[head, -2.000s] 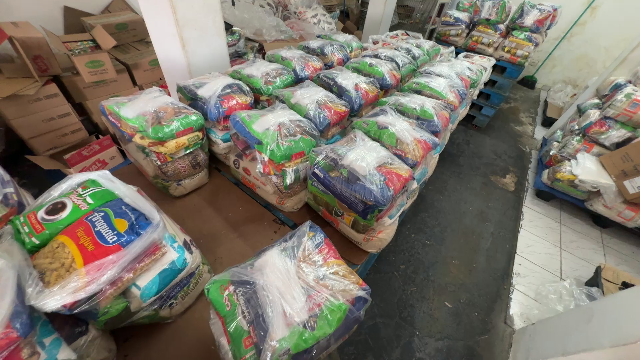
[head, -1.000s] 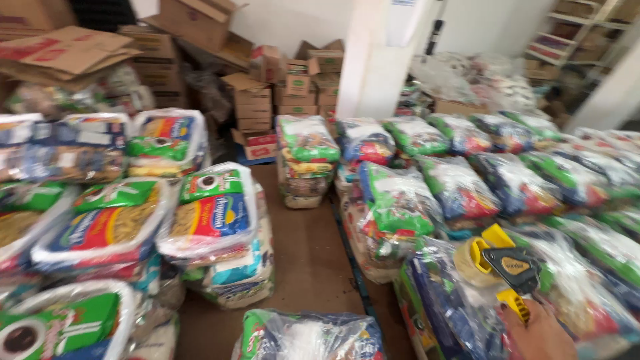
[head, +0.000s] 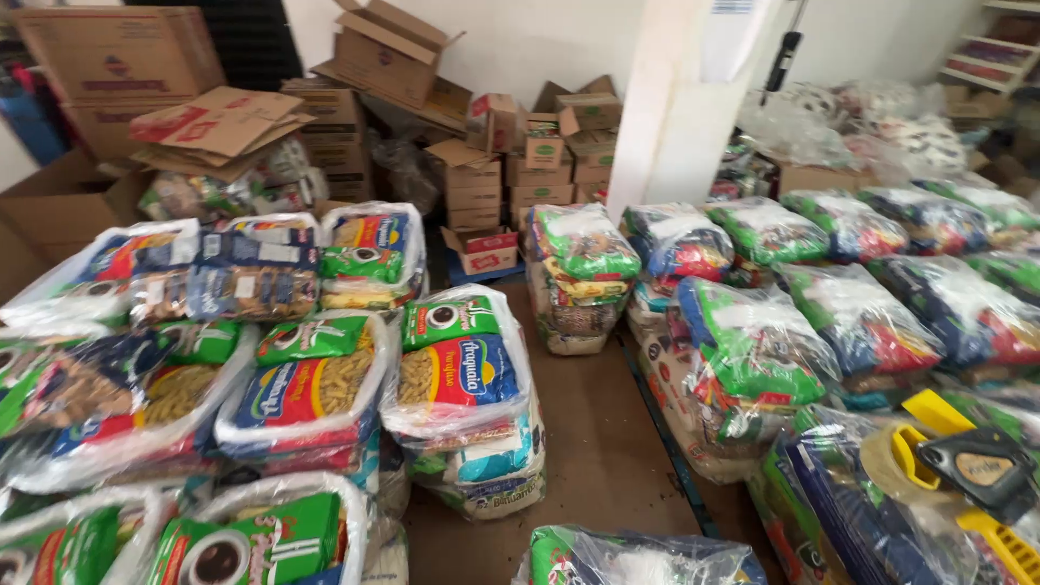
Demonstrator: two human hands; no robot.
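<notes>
Neither of my hands shows now. At the right edge a black and yellow tape gun (head: 979, 471) with a roll of clear packing tape (head: 894, 463) appears above a plastic-wrapped grocery bundle (head: 837, 496); what holds it is hidden. On the left, open-topped clear bags hold pasta and coffee packs, among them a bag with a blue and red pasta pack (head: 459, 370). Dark blue snack-like packs (head: 260, 276) lie across the bags behind. Another wrapped bundle (head: 642, 561) is cut off by the bottom edge.
Rows of wrapped bundles (head: 747, 341) stand on the right. Brown cardboard (head: 597, 439) covers the floor between the groups, beside a dark pallet edge (head: 666, 431). A white pillar (head: 678, 106) rises behind, with stacked cartons (head: 540, 175) and flattened boxes (head: 219, 122) farther left.
The view has swung left, showing more open bags. A hand beside the tape gun one second ago is out of sight now; the tape gun sits farther toward the right edge.
</notes>
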